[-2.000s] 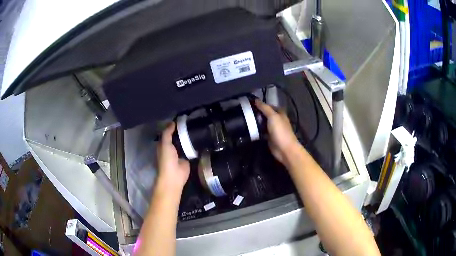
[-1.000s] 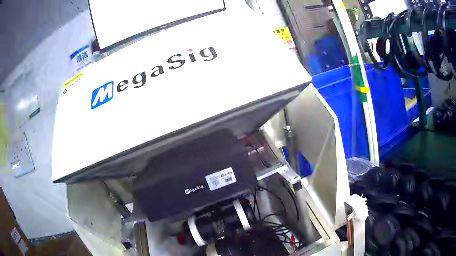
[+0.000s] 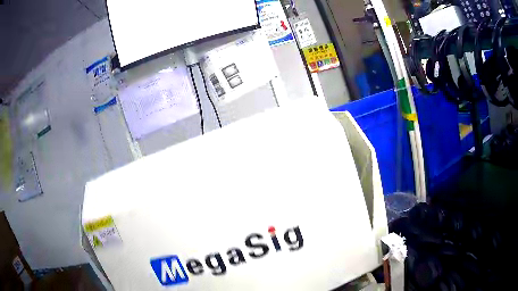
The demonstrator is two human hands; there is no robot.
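Observation:
The white chamber lid (image 3: 238,187) with blue and black "MegaSig" lettering is lowered in front of me and fills the lower middle of the view. It hides the fixture and whatever is inside the chamber. The chamber's front ledge is cut off by the bottom edge. Neither of my hands is in the picture.
A bright monitor (image 3: 182,25) hangs above, with posted sheets (image 3: 159,102) below it. A blue bin (image 3: 369,131) stands behind right. Headphones (image 3: 448,62) hang on a rack, and more dark headphones (image 3: 448,244) lie lower right. A pen holder (image 3: 395,261) is at the chamber's right side.
The lid has come down over the dark inner module and fixture. The view has tilted up to the wall and monitor. Both hands, on the white-ringed fixture two seconds ago, are out of view.

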